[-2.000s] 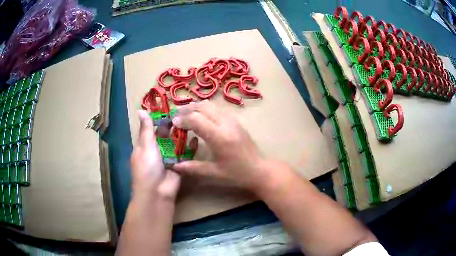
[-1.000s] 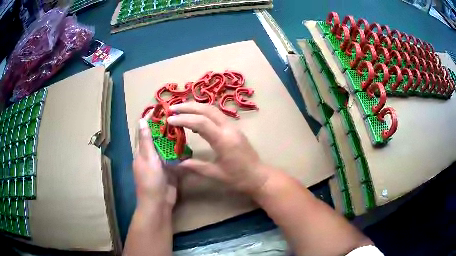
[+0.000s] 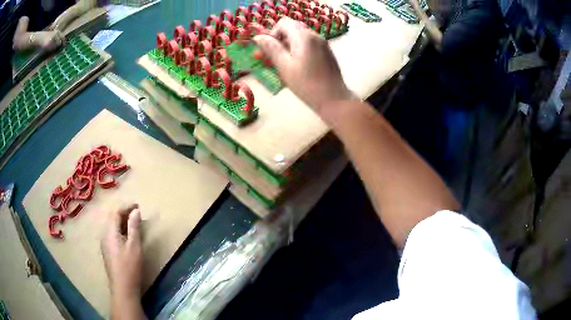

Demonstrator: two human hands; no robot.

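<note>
My right hand [image 3: 303, 59] is over the stack at the upper middle, fingers bent at a blurred green perforated piece [image 3: 270, 76] with some red at its fingertips. Whether it still grips the piece cannot be told. Finished pieces [image 3: 206, 65], green mesh with upright red arches, stand in tight rows to the left of and behind my right hand. My left hand [image 3: 123, 247] is above the cardboard work sheet [image 3: 169, 187], thumb and fingers apart, with nothing seen in it. A pile of loose red handles [image 3: 84, 178] lies on the sheet, beyond my left hand.
Cardboard layer sheets [image 3: 297, 140] with green pieces between form the stack. Unfitted green pieces [image 3: 47, 94] lie on a board at upper left, near another person's hands [image 3: 37, 40]. Crumpled clear plastic [image 3: 228, 269] is at the bench edge. Another person in dark clothes [image 3: 479, 62] is at right.
The view has swung right. My hands have parted: the right has moved to the rows of finished pieces, the left stays over the work sheet without the green pieces.
</note>
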